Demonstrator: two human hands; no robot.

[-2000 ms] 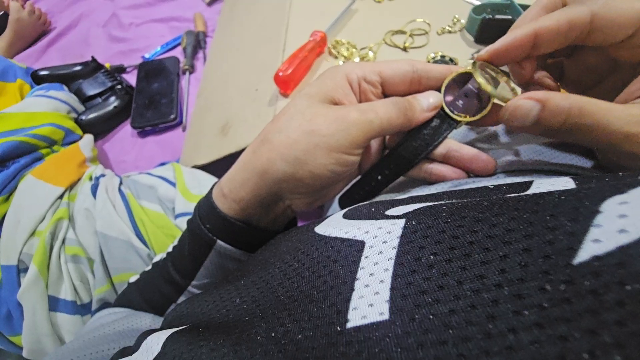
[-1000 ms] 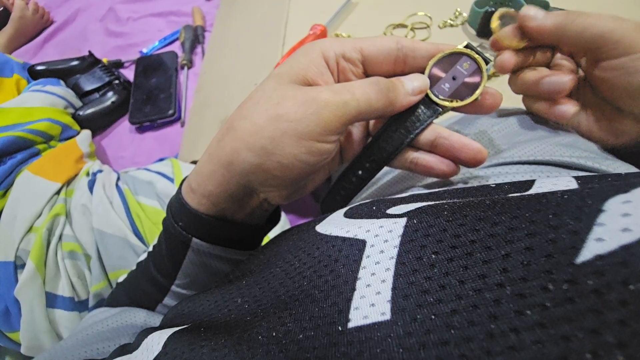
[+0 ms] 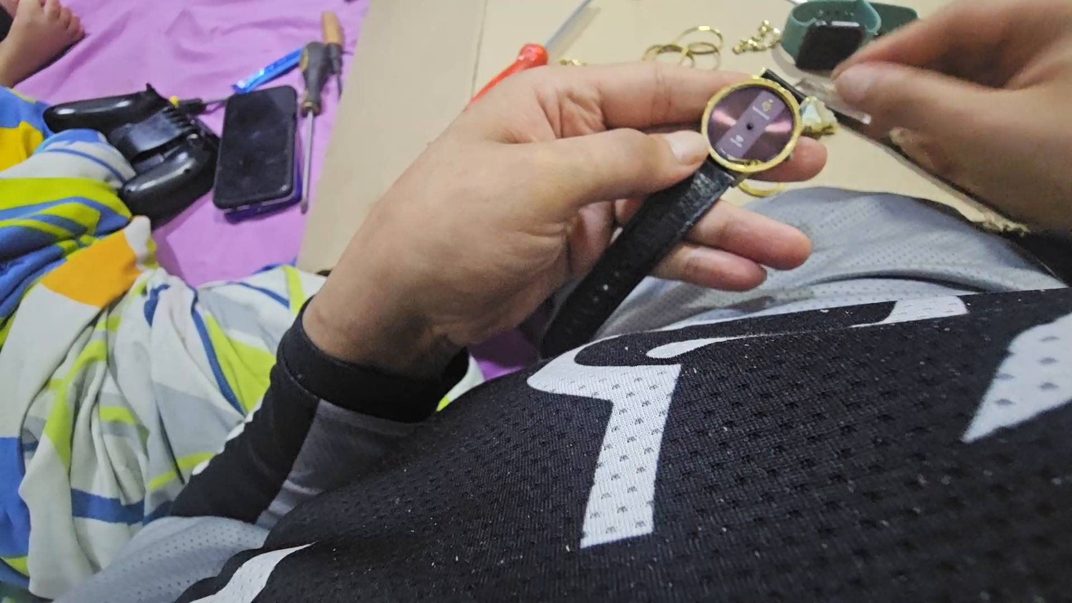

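A wristwatch (image 3: 751, 126) with a gold-coloured case, a dark purple dial and a black leather strap (image 3: 641, 251) is in my left hand (image 3: 511, 193). The thumb presses the case's left edge, while fingers support it from behind. The dial faces up, with a small dark spot at its centre. To the right, my right hand (image 3: 963, 109) pinches a small clear piece (image 3: 833, 100) between thumb and fingertips, apart from the dial. What exactly this piece is cannot be told. Behind it, a pale, gold-edged thing (image 3: 816, 117) is partly hidden.
Gold-coloured rings (image 3: 687, 48), a small chain (image 3: 758, 38) and a green-strapped smartwatch (image 3: 829, 42) lie on the cardboard (image 3: 419, 75). A red-handled tool (image 3: 528, 59) is partly hidden. Left are a phone (image 3: 255, 149), a screwdriver (image 3: 314, 84), a game controller (image 3: 138, 142) and a person's foot (image 3: 42, 33).
The round gold-edged part that my right hand held over the watch two seconds ago has come away from it. That hand moved right, and its fingers now pinch a clear piece.
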